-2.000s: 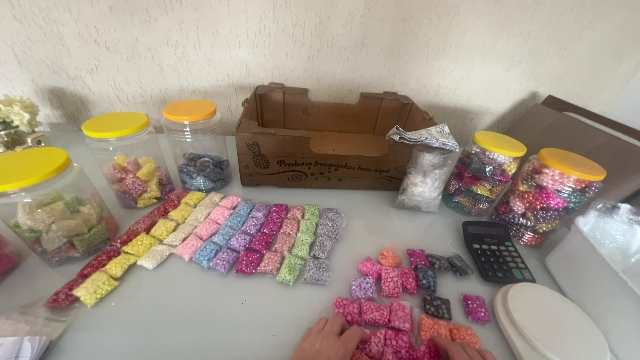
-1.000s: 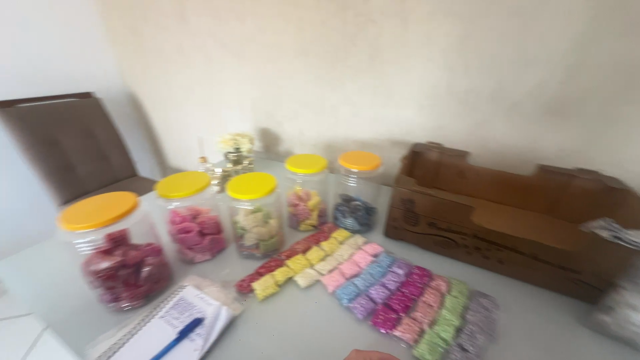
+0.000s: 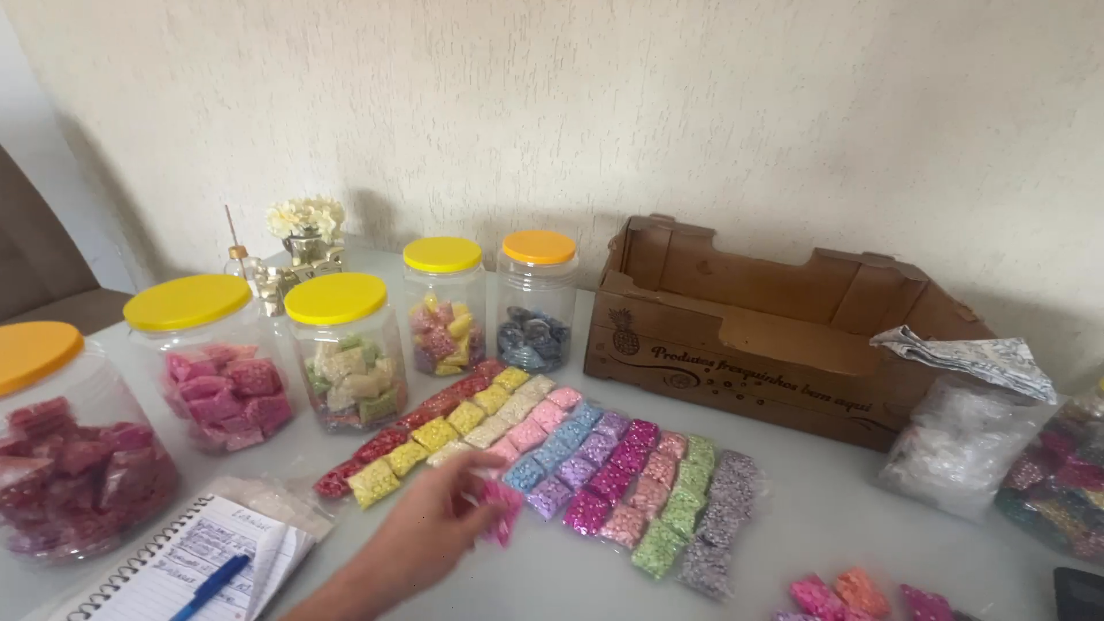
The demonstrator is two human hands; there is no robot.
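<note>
My left hand (image 3: 431, 526) reaches in from the bottom, pinching a small bright pink packet of beads (image 3: 498, 511) between thumb and fingers. It is just in front of rows of bead packets laid side by side: red (image 3: 397, 440), yellow (image 3: 431, 434), cream, light pink, blue (image 3: 554, 451), lilac, magenta (image 3: 610, 470), salmon, green (image 3: 677, 509) and grey (image 3: 723, 517). The red row lies nearest the jars. My right hand is out of view. Loose pink and orange packets (image 3: 861, 593) lie at the bottom right.
Clear jars with yellow lids (image 3: 336, 297) or orange lids (image 3: 539, 247) hold more packets. A spiral notebook (image 3: 155, 565) bears a blue pen (image 3: 211, 586). Behind are a flower vase (image 3: 306, 246) and a cardboard crate (image 3: 733, 379); a bag of clear plastic (image 3: 962, 448) stands right.
The view has swung left, then partly back right. My left hand now holds a pink packet near the rows; two seconds ago both hands were at the loose packets.
</note>
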